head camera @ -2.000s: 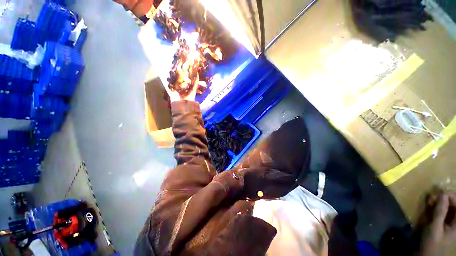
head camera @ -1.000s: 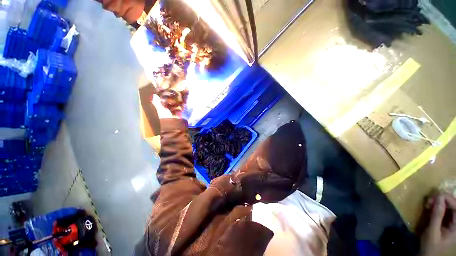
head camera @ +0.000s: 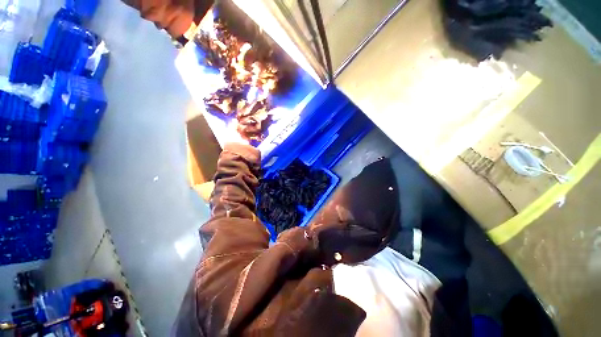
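The raised blue bin (head camera: 290, 120) at the upper middle is brightly lit inside and holds brown-black and tan figures (head camera: 247, 72). My left arm, in a brown sleeve (head camera: 234, 178), reaches up to the bin's near end. My left hand beyond the cuff is lost in glare among the figures, and its grip cannot be made out. My right hand is out of the picture. On the tan bench (head camera: 389, 79) at right lie a small white dish (head camera: 524, 160) with thin white sticks (head camera: 557, 149) and a stack of black parts (head camera: 491, 26).
A low blue crate (head camera: 335, 179) of black parts stands on the floor beside an open cardboard box (head camera: 201, 148). Blue crates (head camera: 76, 108) are stacked at left. Part of a person (head camera: 168, 13) shows at the top. Yellow tape (head camera: 527, 217) flanks the dish. A metal rod (head camera: 369, 39) crosses the bench corner.
My left hand has moved from clearly visible over the bin into the glare near its end. My right hand, earlier at the lower right edge, has left the picture. The view has shifted slightly.
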